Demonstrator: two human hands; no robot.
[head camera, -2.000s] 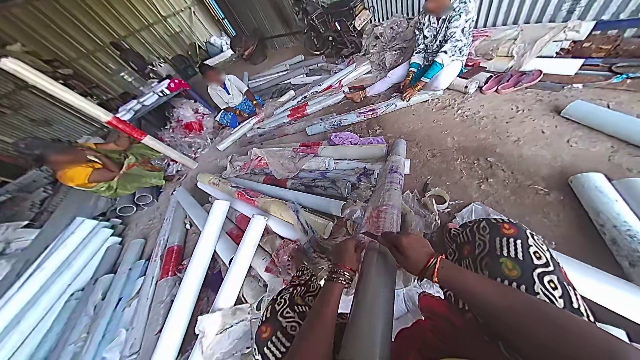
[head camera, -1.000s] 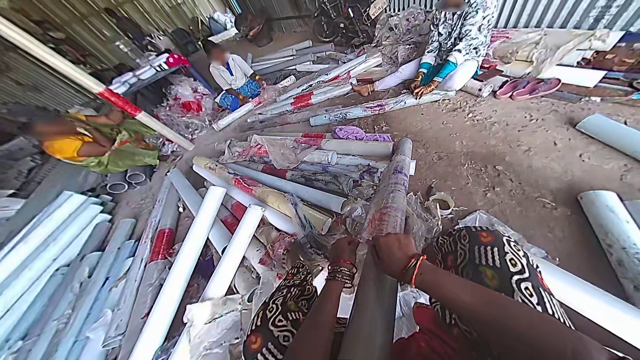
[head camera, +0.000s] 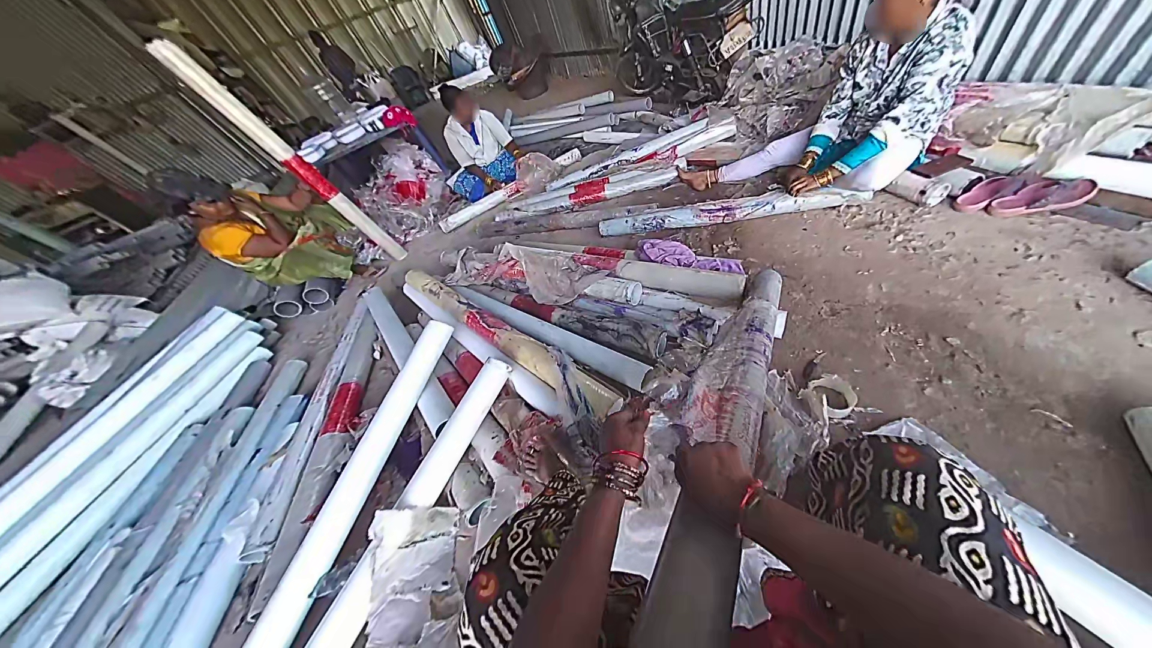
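A grey plastic pipe (head camera: 688, 558) lies lengthwise between my knees, pointing away from me. Clear plastic film (head camera: 724, 382) with red print is wrapped round its far part and is off the near part. My right hand (head camera: 715, 481) grips the pipe at the near edge of the film. Just left of the pipe, my left hand (head camera: 624, 432) is closed beside loose, crumpled film; whether it pinches some of that film is hard to see. A roll of tape (head camera: 830, 396) lies on the ground to the right of the pipe.
White pipes (head camera: 360, 477) and a stack of pale pipes (head camera: 117, 432) lie at left. More film-wrapped pipes (head camera: 558, 333) are heaped ahead. One person (head camera: 891, 99) sits at upper right, another (head camera: 477, 144) farther back, a third (head camera: 261, 238) at left beside an upraised pipe (head camera: 279, 148). Pink sandals (head camera: 1026, 195) lie at right.
My left hand has come away from the pipe to its left side. My right hand stays on the pipe. The person at left has raised an arm toward the head.
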